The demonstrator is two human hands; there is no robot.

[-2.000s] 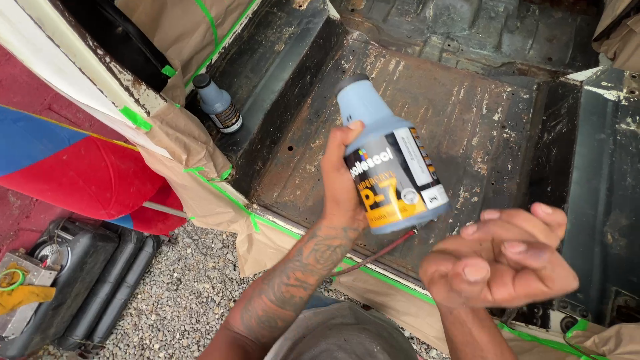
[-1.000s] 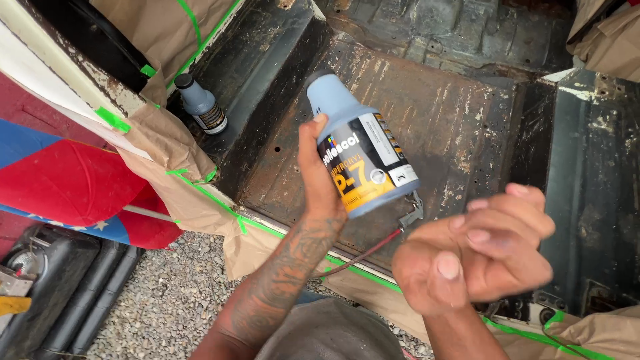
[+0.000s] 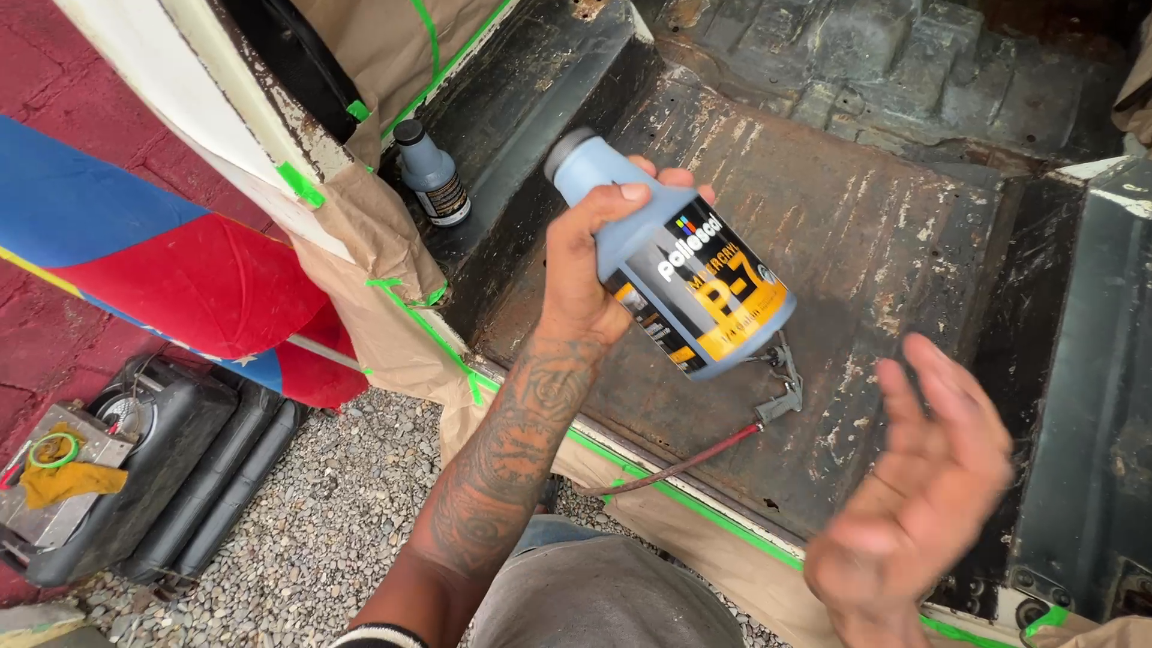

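My left hand (image 3: 598,261) grips a light blue plastic bottle (image 3: 697,274) with a dark cap and a black, white and orange Pollescol label. The bottle tilts, its cap to the upper left, above the rusty vehicle floor pan (image 3: 792,225). My right hand (image 3: 922,477) is empty, blurred, fingers apart and slightly curled, to the right of the bottle. A second, similar bottle (image 3: 432,175) stands capped on the dark metal ledge at the left. Partly behind the held bottle, a metal spray tool (image 3: 785,400) on a red hose (image 3: 684,463) lies on the floor pan.
Brown masking paper (image 3: 369,220) and green tape (image 3: 432,328) line the door sill. Dark plastic cases (image 3: 180,459), with an orange cloth (image 3: 67,477) on top, lie on gravel (image 3: 297,504) at the left. A red and blue umbrella-like fabric (image 3: 207,288) leans near a red wall.
My left hand has turned the bottle so that more of its label front faces the camera, and its cap leans further left. The fingers of my right hand have spread from a more curled pose.
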